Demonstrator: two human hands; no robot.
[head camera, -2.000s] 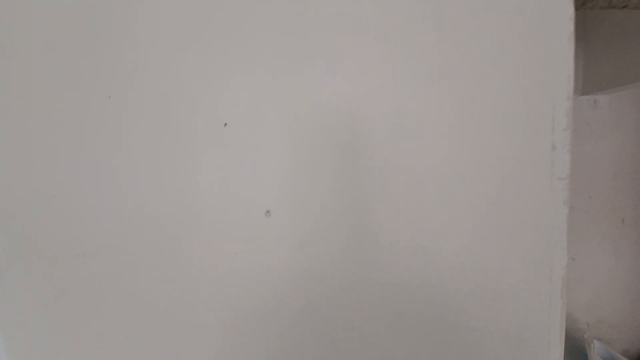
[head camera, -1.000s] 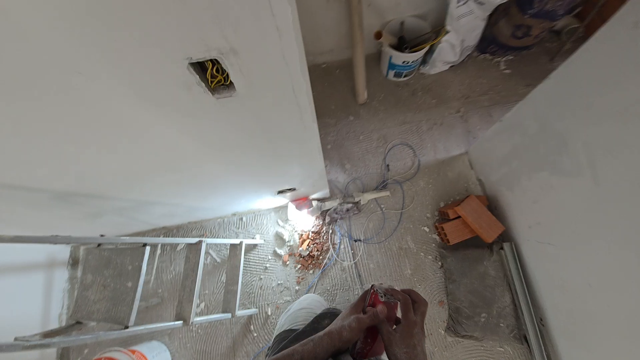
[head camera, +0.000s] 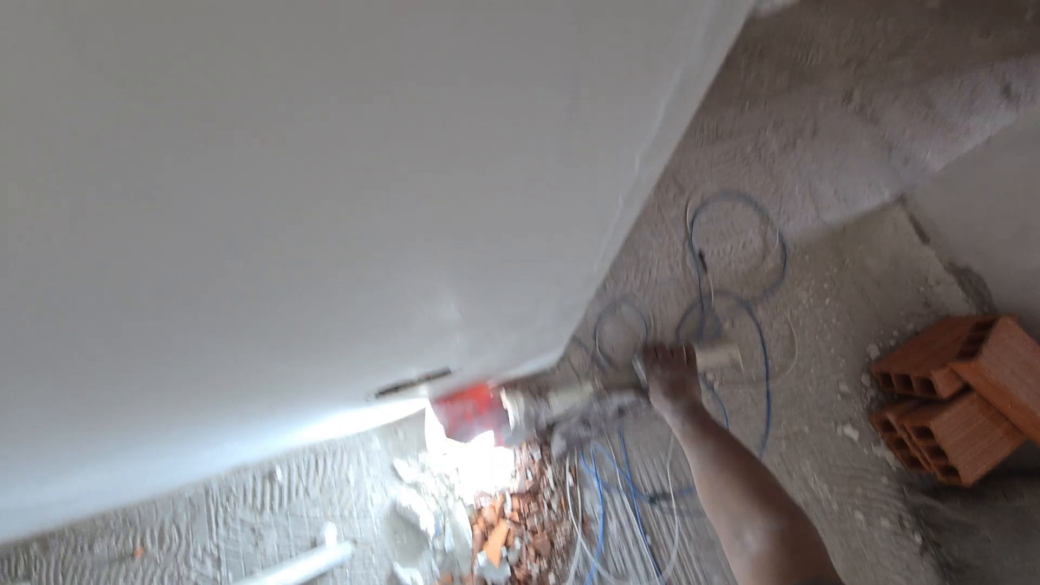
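Note:
My right hand (head camera: 670, 370) reaches down to the floor at the wall's foot, its fingers closed around something dusty among several tools; what exactly it grips is blurred. A pale stick-like handle (head camera: 719, 355) shows just right of the hand. Left of it lie a blurred pale tool (head camera: 552, 400) and a red object (head camera: 471, 413) beside a very bright light (head camera: 479, 463). Blue and white wires (head camera: 764, 357) lie in loops around the hand. My left hand is out of view.
Broken orange brick rubble (head camera: 520, 520) lies below the light. Hollow clay bricks (head camera: 959, 390) are stacked at the right. A white wall (head camera: 325, 203) with a dark slot (head camera: 410, 382) fills the upper left. A white pipe-like piece (head camera: 301, 565) lies at the bottom left.
One second ago both hands were together around a red object at the bottom; now the right arm reaches out to the tools on the floor, and the left hand has left view. The view is closer to the wall's foot.

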